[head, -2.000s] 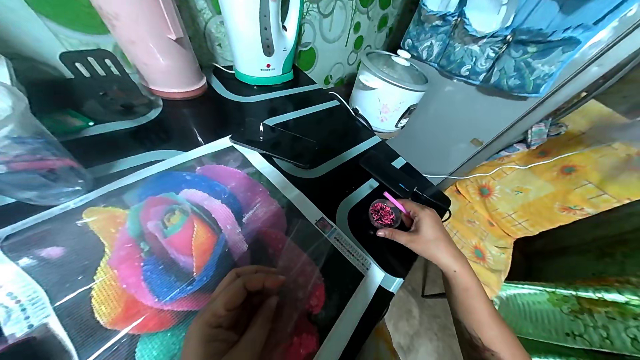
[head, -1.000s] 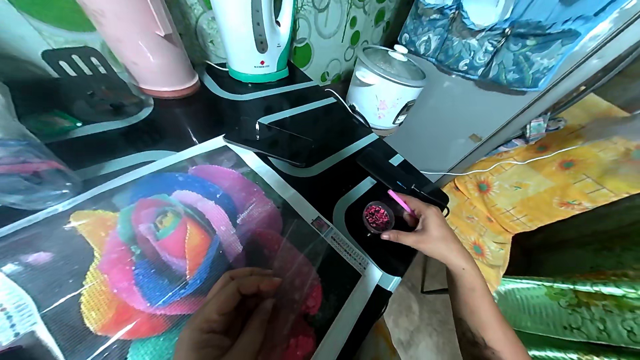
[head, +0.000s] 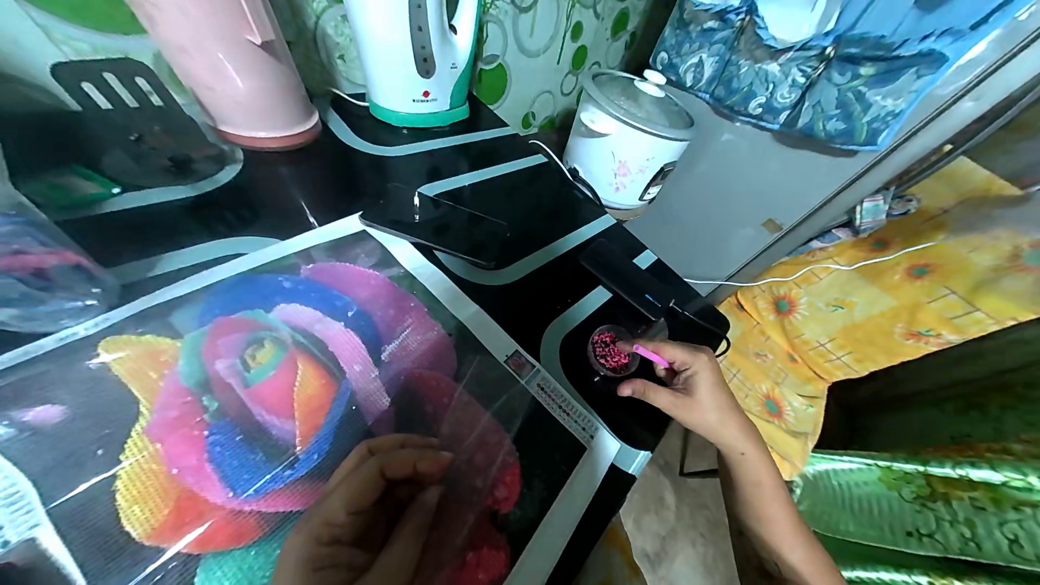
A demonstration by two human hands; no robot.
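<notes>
A diamond painting canvas of a multicoloured rose lies on the black table, with clear film over it. My left hand is above its lower part, fingers curled; whether it pinches the film is unclear. My right hand holds a pink pen-like tool between thumb and fingers. Its end points towards a small round clear container of pink and dark beads, just right of the canvas. The thumb is near the container's lower right edge.
A dark phone touches the canvas's top corner. A black device with a cable lies behind the beads. Farther back are a pink jug, an electric kettle and a rice cooker. A plastic container stands at left.
The pink tool was upright above my right hand and now tilts down towards the bead container. My right thumb has moved off the container's edge. My left hand has stayed over the canvas.
</notes>
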